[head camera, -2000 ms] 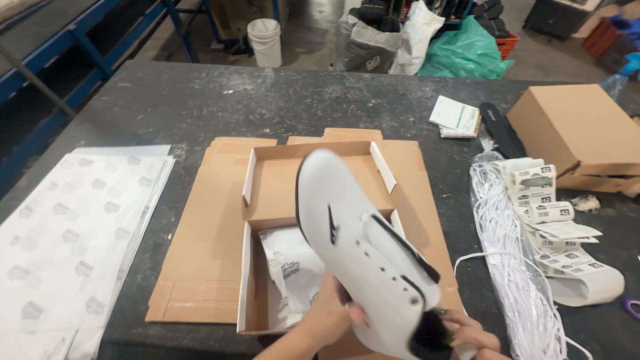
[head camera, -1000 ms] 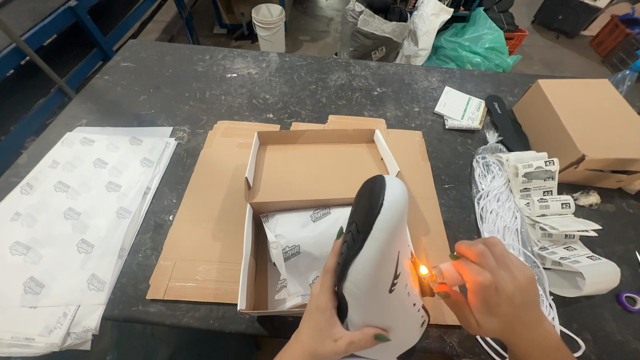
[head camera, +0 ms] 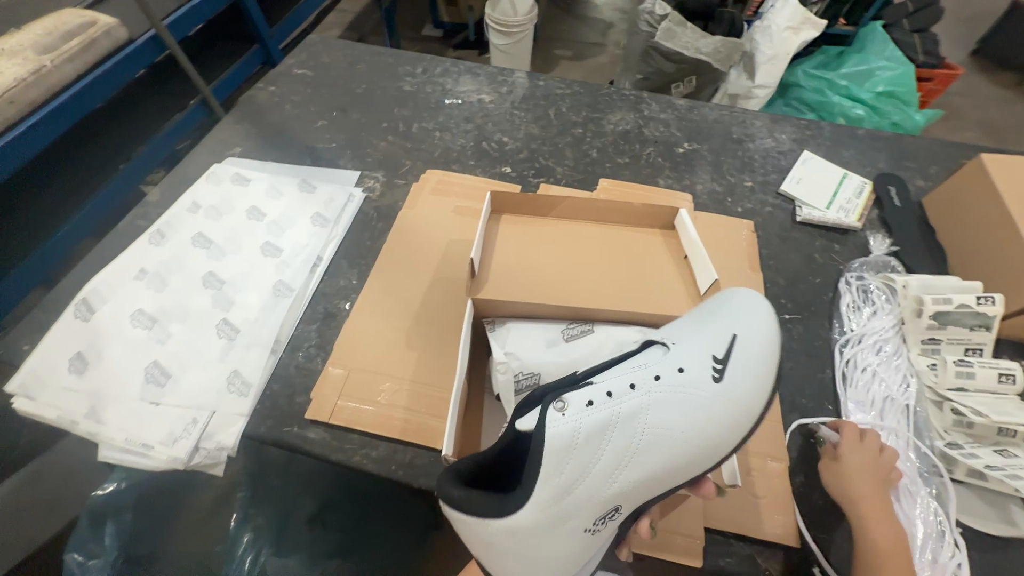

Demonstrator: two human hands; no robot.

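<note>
A white shoe with a black collar and open eyelets [head camera: 640,432] is held up by my left hand [head camera: 652,524], whose fingers show beneath the sole. My right hand [head camera: 860,468] is at the right by the bundle of white shoelaces [head camera: 876,344] in clear plastic; its fingers close around a small pale thing, too small to name. Behind the shoe an open cardboard shoebox [head camera: 592,248] lies on flattened cardboard [head camera: 392,320]. Inside the box rests a bundle wrapped in printed white tissue paper [head camera: 560,340], partly hidden by the shoe.
Printed tissue sheets [head camera: 200,280] are stacked at the left of the dark table [head camera: 448,120]. Rolls of size labels [head camera: 960,376], a closed cardboard box [head camera: 984,224], a black insole-shaped item [head camera: 908,224] and small booklets [head camera: 828,188] lie at the right.
My right hand has moved away from the shoe to the right, beside the laces. The orange flame seen at its fingers one second ago is gone. The shoe has turned, its toe now pointing up and right.
</note>
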